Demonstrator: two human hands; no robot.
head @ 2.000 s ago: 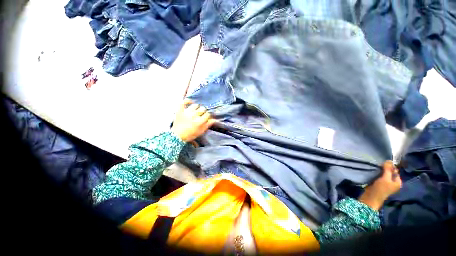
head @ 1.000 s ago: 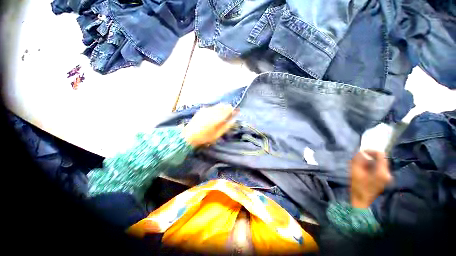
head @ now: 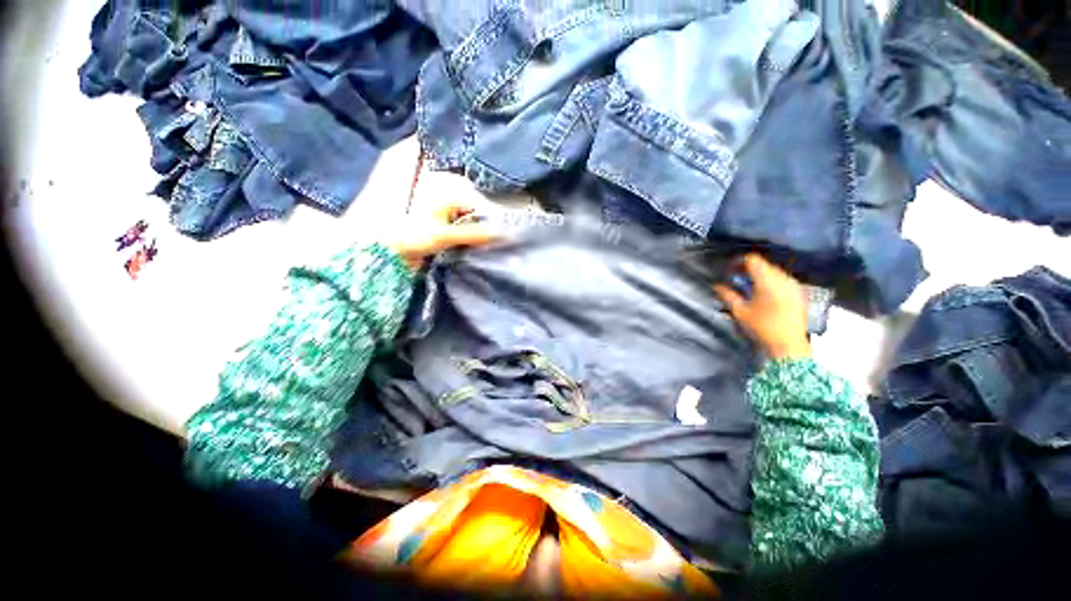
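A blue-grey denim garment point(head: 587, 311) lies spread in front of me, its plain inside up. A white care label point(head: 691, 406) and yellowish seams show on its near half. My left hand point(head: 452, 231) holds the far left part of its edge band. My right hand point(head: 763, 299) is at the far right part of the edge, fingers curled. A small dark thing shows between its fingers, perhaps thread snips. The far edge is blurred.
Denim garments point(head: 669, 141) are heaped along the far side, with another pile point(head: 294, 117) at far left and one point(head: 981, 387) at right. Reddish-dark scraps point(head: 139, 258) lie on the white tabletop point(head: 88, 317) at left.
Both hands have moved away from me to the garment's far edge, the right hand also inward to the left. The garment's far edge now lies lower and flatter between them.
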